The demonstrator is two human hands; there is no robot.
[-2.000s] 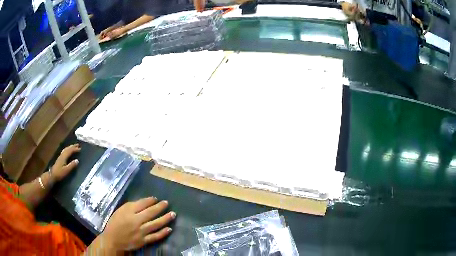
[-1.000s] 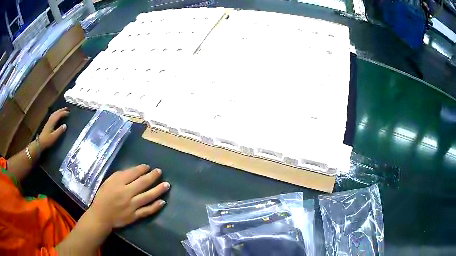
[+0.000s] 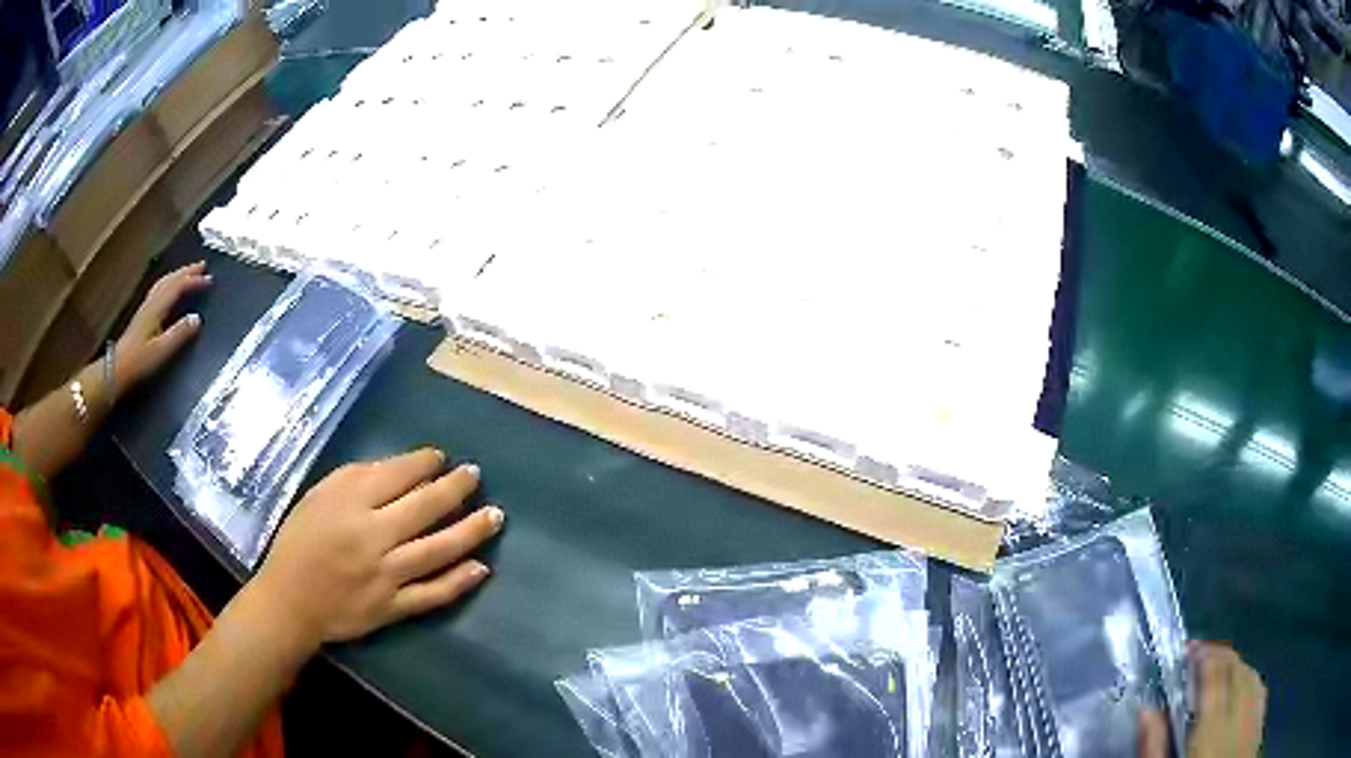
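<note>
A fanned pile of bagged dark flat parts point(image 3: 793, 696) in shiny clear plastic lies at the bottom centre on the dark mat. More bagged parts point(image 3: 1089, 622) overlap just to its right, near the tray corner. My right hand point(image 3: 1208, 703) is at the bottom right, cut off by the picture's edge. Its thumb and fingers are at the right edge of these bagged parts and grip them. My left hand is not in view.
Another person's orange sleeve and two hands point(image 3: 363, 548) rest around a bagged stack point(image 3: 282, 400) at left. A large white tray block point(image 3: 771, 252) lies on cardboard point(image 3: 711, 452). A divided carton point(image 3: 126, 200) is at far left, a green surface point(image 3: 1200, 348) at right.
My right hand has come into view at the bottom right. The bagged parts there now overlap and are tilted. The view has shifted down, and the other person's hands have hardly moved.
</note>
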